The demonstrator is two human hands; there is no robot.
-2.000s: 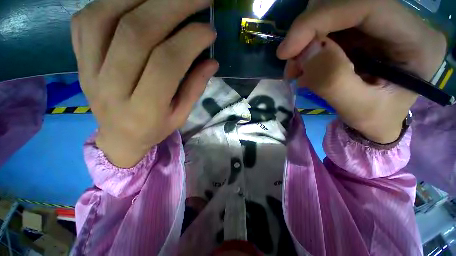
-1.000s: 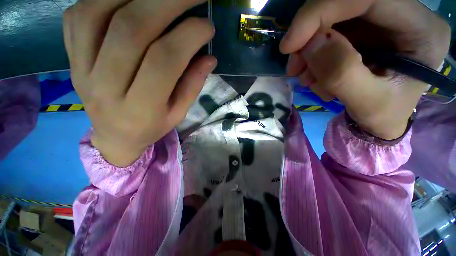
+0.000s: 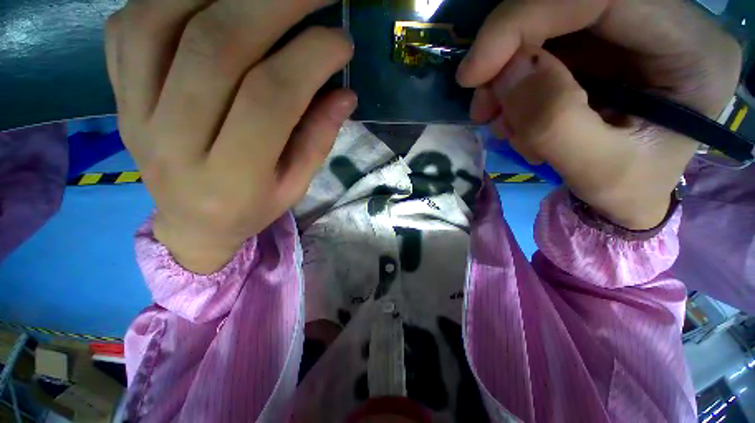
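Observation:
A small yellow-gold patch, possibly tape or a circuit board (image 3: 411, 45), lies on the dark glossy bench surface at the top centre. My right hand (image 3: 579, 99) holds black tweezers (image 3: 675, 120) like a pen, with the thin shiny tips on the gold patch. My left hand (image 3: 223, 124) rests at the bench's near edge, left of the patch, with its fingers bent and its upper part cut off by the frame's top. Its fingertips lie at a thin pale edge line; whether they hold anything is hidden.
The dark bench (image 3: 58, 62) ends in front of my body. A bright glare lies above the patch. A yellow strip (image 3: 738, 117) is at the right edge. Pink sleeves of other people show at both sides. Cardboard boxes (image 3: 79, 388) stand on the floor at lower left.
The patch and the bench edge sit slightly higher and further left in view than two seconds ago. The tweezer tips have shifted slightly on the patch. My left hand keeps much the same pose.

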